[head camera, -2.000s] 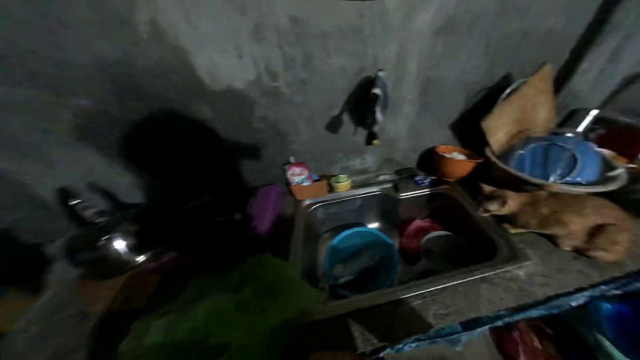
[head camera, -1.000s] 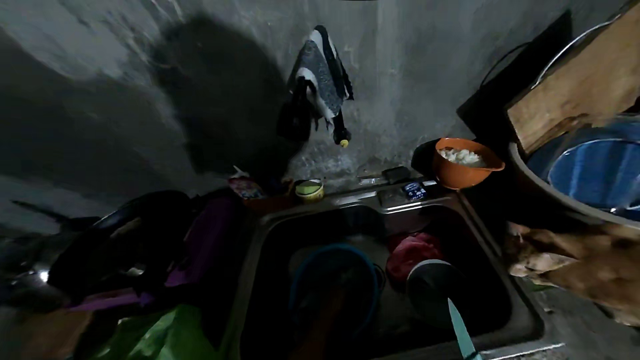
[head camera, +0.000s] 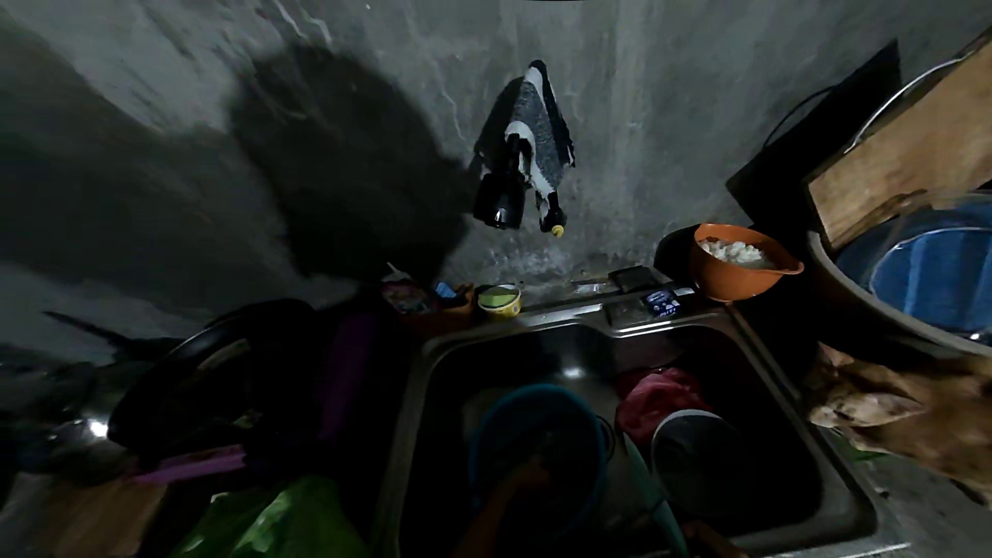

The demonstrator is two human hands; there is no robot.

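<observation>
In the dark metal sink [head camera: 417, 411] stands a round blue plastic basin [head camera: 538, 391]. My left hand [head camera: 527, 474] reaches down into this basin; its fingers are too dark to make out. Low at the right of the sink, my right hand [head camera: 709, 539] is partly in view beside the lower end of a long pale green thing [head camera: 651, 492], possibly a knife. Whether the hand grips it cannot be seen. A round container with a pale rim [head camera: 690, 415] and a crumpled red item [head camera: 663, 399] lie to the right of the basin.
Behind the sink stand a yellow tub [head camera: 500, 308], a small blue packet [head camera: 661, 303] and an orange bowl [head camera: 732, 287] with white contents. An orange cat [head camera: 922, 411] is at the right, below a large basin with blue plastic [head camera: 942, 271]. A dark pan [head camera: 225, 372] and green plastic bag [head camera: 287, 519] lie left.
The view has come closer to the sink. An arm now shows more clearly in the blue basin, and a hand has appeared by the pale green thing, which stands more to the left than one second ago.
</observation>
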